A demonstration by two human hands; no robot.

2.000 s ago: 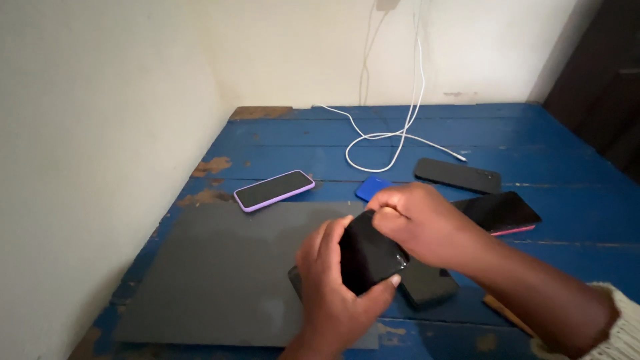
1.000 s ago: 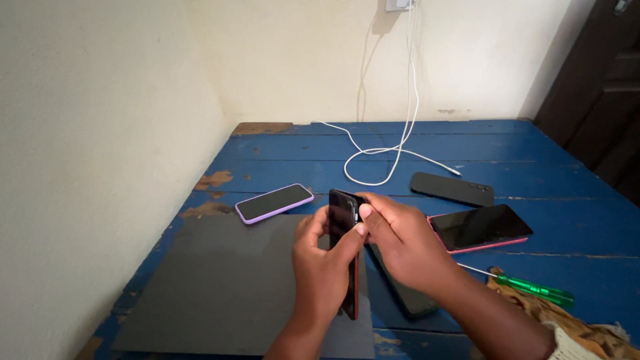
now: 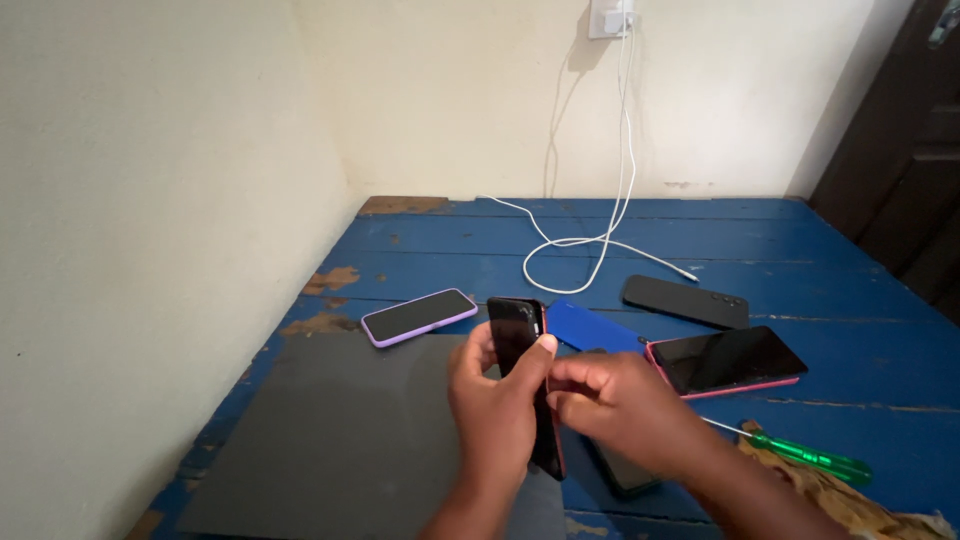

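My left hand (image 3: pixel 499 405) holds a black smartphone (image 3: pixel 517 337) with a reddish edge upright on its side, thumb on the near edge by the top. The fingers of my right hand (image 3: pixel 611 394) are closed at the phone's right edge, where a thin reddish rim shows; the fingertips are partly hidden. A gap shows between the screen part and the reddish rim near the top. Beneath my right hand lies a dark phone (image 3: pixel 626 472), partly covered. Just behind my hands is a blue phone (image 3: pixel 592 328).
Around lie a purple-cased phone (image 3: pixel 420 317), a black phone (image 3: pixel 685 301), a pink-cased phone (image 3: pixel 727 362), a green-handled screwdriver (image 3: pixel 814 455) on brown cloth (image 3: pixel 847 495), a grey mat (image 3: pixel 322 442) and a white cable (image 3: pixel 562 291) on the blue wooden table (image 3: pixel 465 232).
The phone, first tilted with its dark face up, now stands on edge in my left hand. My right hand has moved from its top end down along its right edge.
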